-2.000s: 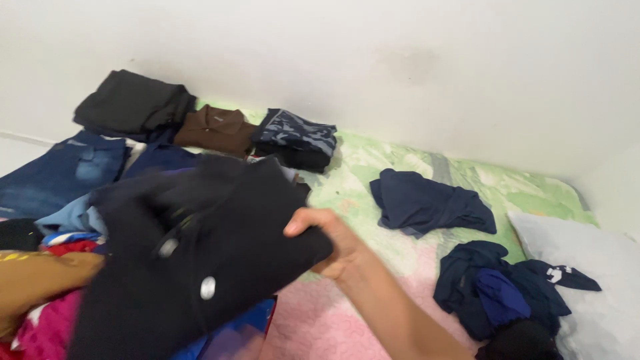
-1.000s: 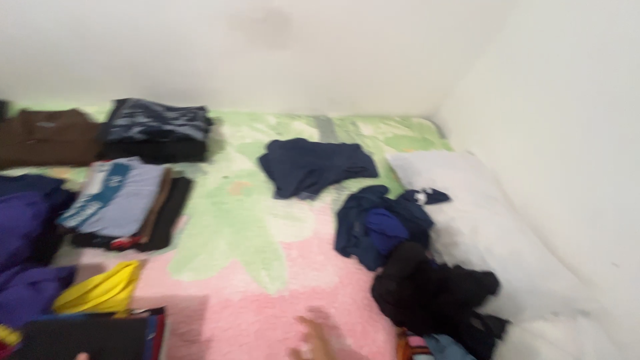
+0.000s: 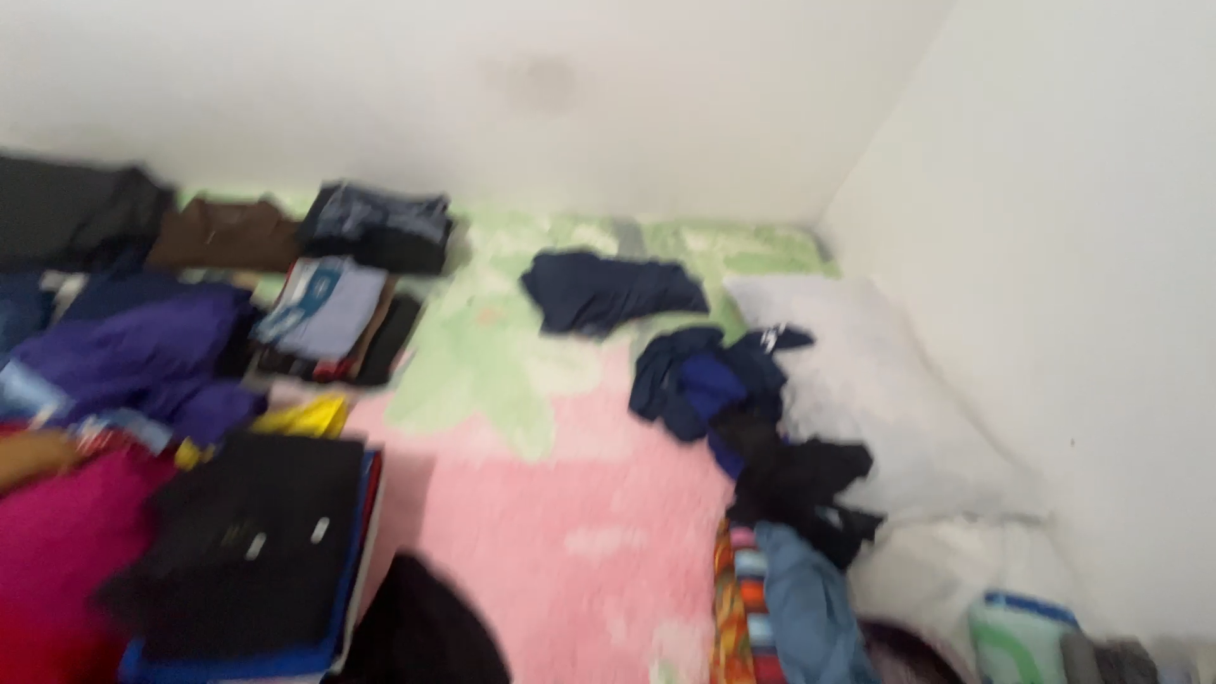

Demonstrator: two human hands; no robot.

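Note:
Neither of my hands shows in the head view at this moment. A folded black garment (image 3: 256, 541) lies on top of a stack with blue and red edges at the lower left. Right of that stack, a dark, blurred shape (image 3: 427, 627), perhaps cloth, rises from the bottom edge; what holds it, if anything, is hidden. Crumpled navy clothes (image 3: 670, 375) and black clothes (image 3: 803, 484) lie on the right, beside a blue-grey garment (image 3: 812, 608). A folded navy garment (image 3: 608, 290) rests farther back on the bed.
White pillows (image 3: 912, 418) lie along the right wall. A green and pink blanket (image 3: 532, 503) covers the bed. Folded stacks, among them a brown garment (image 3: 226, 236) and a grey one (image 3: 337, 304), stand at the left, with loose purple clothes (image 3: 152, 356) nearer.
Two seconds ago a hand held up the black garment; now a black garment lies on the lower-left stack. The hand seen at the bottom one second ago is out of view.

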